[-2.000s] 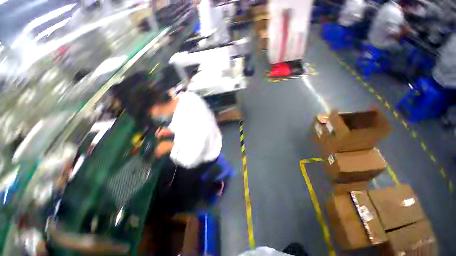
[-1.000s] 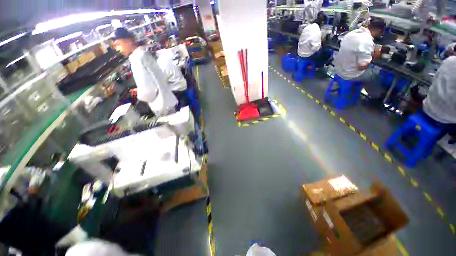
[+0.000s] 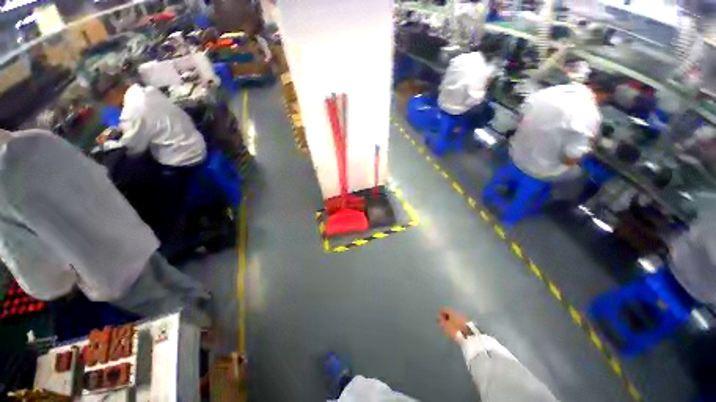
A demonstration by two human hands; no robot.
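My right hand (image 3: 453,323) shows small and blurred at the lower right of centre, at the end of a white sleeve, over the grey floor. Its fingers look loosely curled, and I cannot tell if it holds anything. My left hand is not in view. Ahead stands a white pillar (image 3: 341,71) with red-handled cleaning tools leaning on it. A red dustpan (image 3: 346,221) and a black one (image 3: 380,210) lie at its base inside yellow-black floor tape (image 3: 369,239).
A person in a white coat (image 3: 71,212) stands close on the left, above a white machine or bench with reddish-brown parts (image 3: 110,345). Seated workers line both sides. A blue stool (image 3: 640,314) stands at the right. Yellow lines (image 3: 242,275) edge the aisle.
The pillar and dustpans appear nearer and further left. The cardboard boxes at the lower right have left view. My right hand has come into view, and the standing person is now close on the left.
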